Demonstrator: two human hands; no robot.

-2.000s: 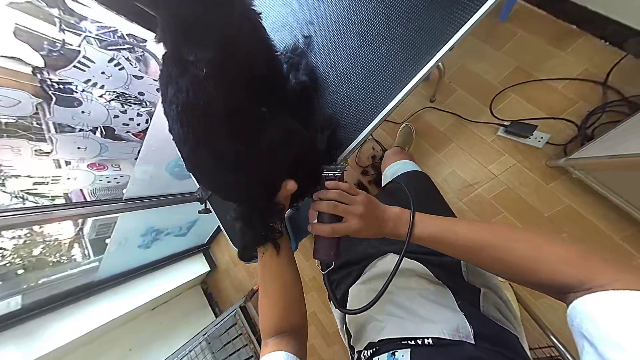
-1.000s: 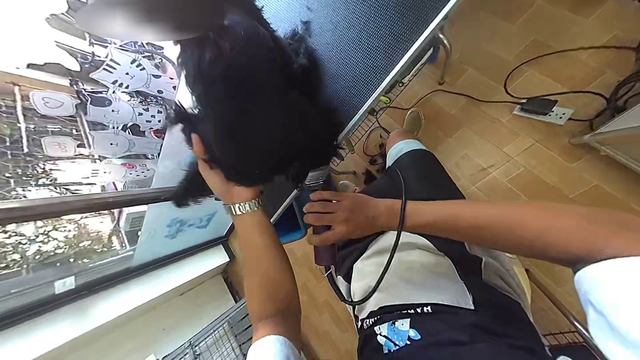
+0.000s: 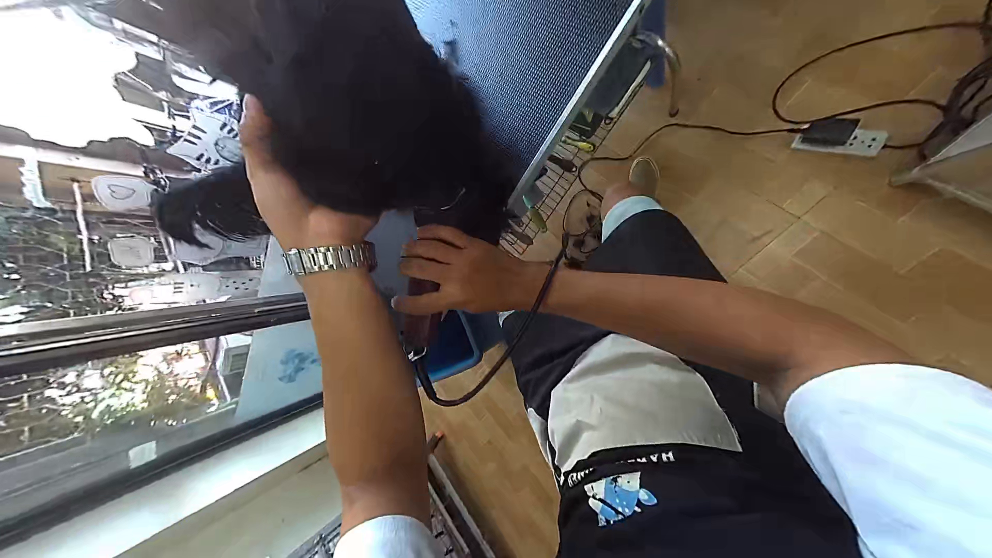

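Observation:
A black-furred animal (image 3: 372, 101), seemingly a dog, is on the grooming table (image 3: 535, 62) with a dark textured top; its head cannot be made out. My left hand (image 3: 291, 186), with a metal-band watch (image 3: 329, 258) at the wrist, is against the fur from below and its fingers are partly hidden behind it. My right hand (image 3: 473, 271) is closed around a dark red corded hair clipper (image 3: 421, 310). The clipper's front end is against or very near the fur, and its blade is hidden. Its black cord (image 3: 508, 353) loops below my right wrist.
Beneath the table a wire rack (image 3: 554, 186) holds several tools. A blue-rimmed tray (image 3: 465, 356) lies below the clipper. A window with a dark frame (image 3: 155, 322) stands at left. On the tiled floor at right are a power strip (image 3: 864, 142) and coiled cables (image 3: 969, 101).
My left hand, earlier largely hidden by the fur, has moved up along the animal's left side. My right hand has kept the clipper at the fur. The view has moved closer to the animal.

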